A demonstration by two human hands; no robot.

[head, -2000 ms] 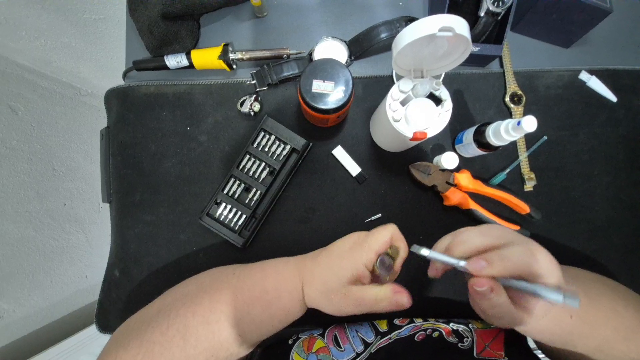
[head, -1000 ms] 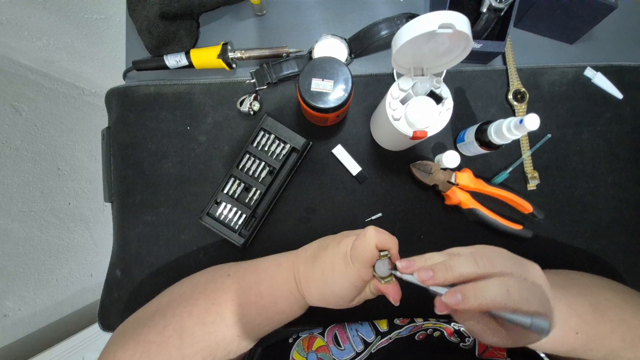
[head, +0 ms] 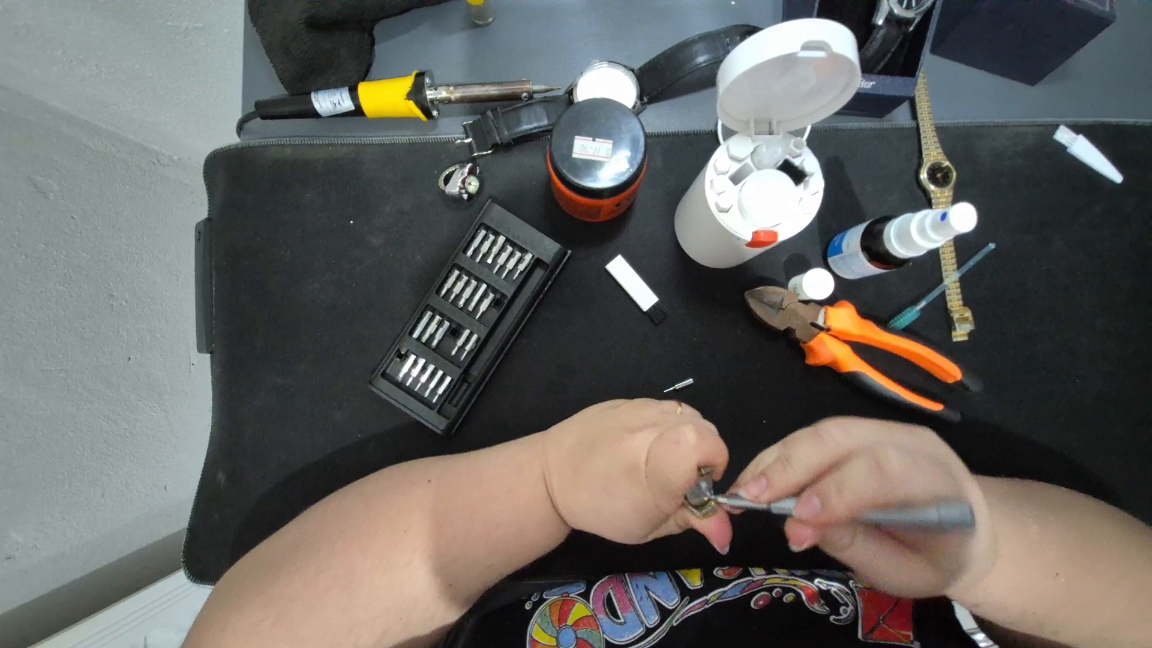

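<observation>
Near the front edge of the black mat, my left hand (head: 630,472) pinches a small metal watch case (head: 702,495) between thumb and fingers; the fingers hide part of it. My right hand (head: 868,504) holds a slim grey metal screwdriver (head: 900,516), whose thin tip meets the side of the case. Whether the tip sits in a gap there is too small to tell. Just beyond my left hand lies a small loose driver bit (head: 681,385). The black bit case (head: 468,315) with rows of bits is on the left.
Orange-handled pliers (head: 855,346), a small white brush (head: 634,283), a white lidded container (head: 720,216), a spray bottle (head: 864,247), a gold-toned watch (head: 938,173) and a jar with a black lid (head: 598,153) stand or lie around. A soldering iron (head: 387,96) lies at the back left.
Two seconds ago the screwdriver was apart from the piece in my left hand; my right hand has moved left and its tip is now at the case.
</observation>
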